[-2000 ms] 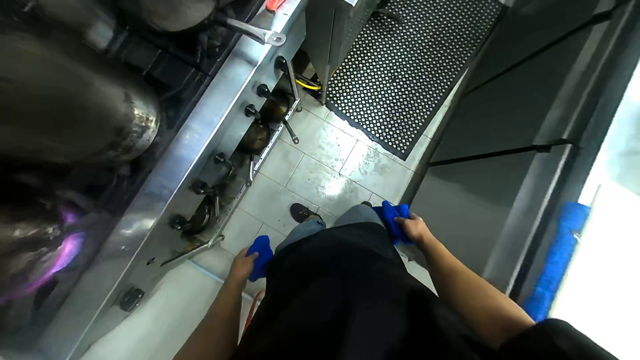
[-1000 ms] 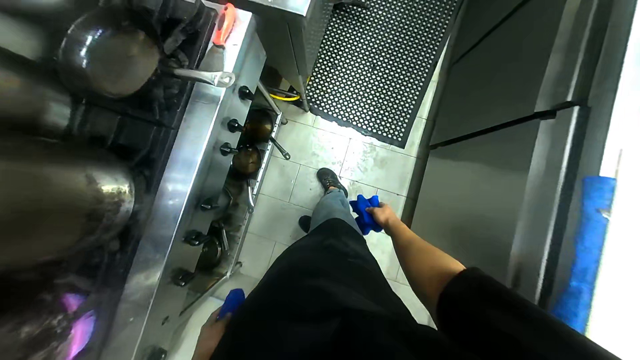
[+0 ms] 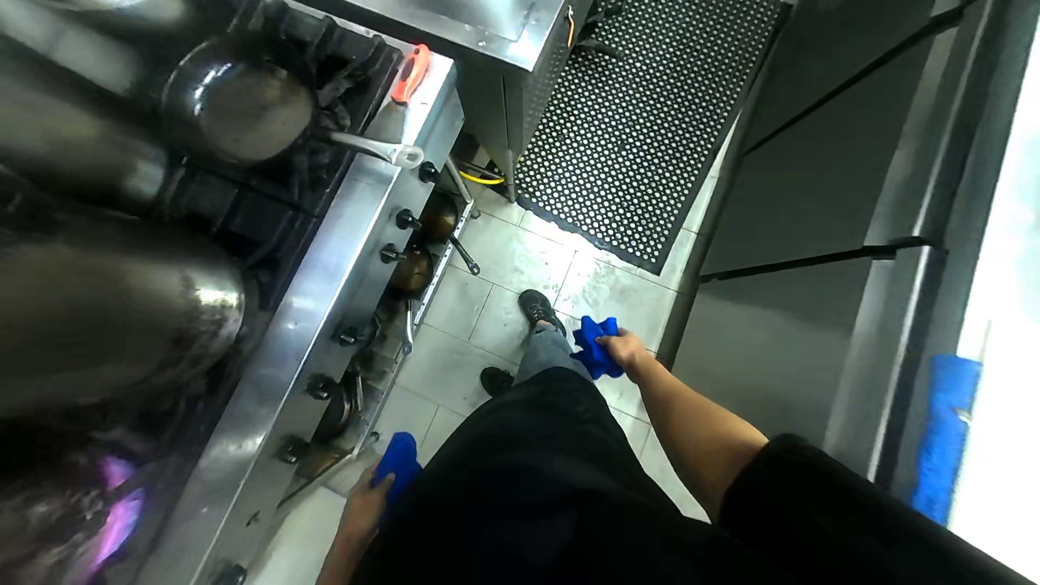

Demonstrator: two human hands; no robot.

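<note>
My left hand (image 3: 366,500), low at the centre-left beside the range, grips a folded blue cloth (image 3: 398,465). Another blue cloth (image 3: 597,347), bunched up, is in my right hand (image 3: 624,349), out over the tiled floor to the right of my leg. To the left stands a gas range (image 3: 325,268) with a frying pan (image 3: 252,110) on its back burner grate and large metal pots (image 3: 114,301) beside it. A scraper with an orange handle (image 3: 412,75) lies on the range's front ledge, near the pan's handle.
Pans (image 3: 413,270) sit on a shelf below the range knobs. A steel counter (image 3: 487,28) adjoins the range. A perforated black rubber mat (image 3: 634,138) covers part of the floor. Steel cabinet doors (image 3: 796,203) line the right side. A purple flame (image 3: 120,520) shows at lower left.
The view has shifted forward along the range, bringing the frying pan and scraper into fuller sight. Both hands still hold the blue cloths.
</note>
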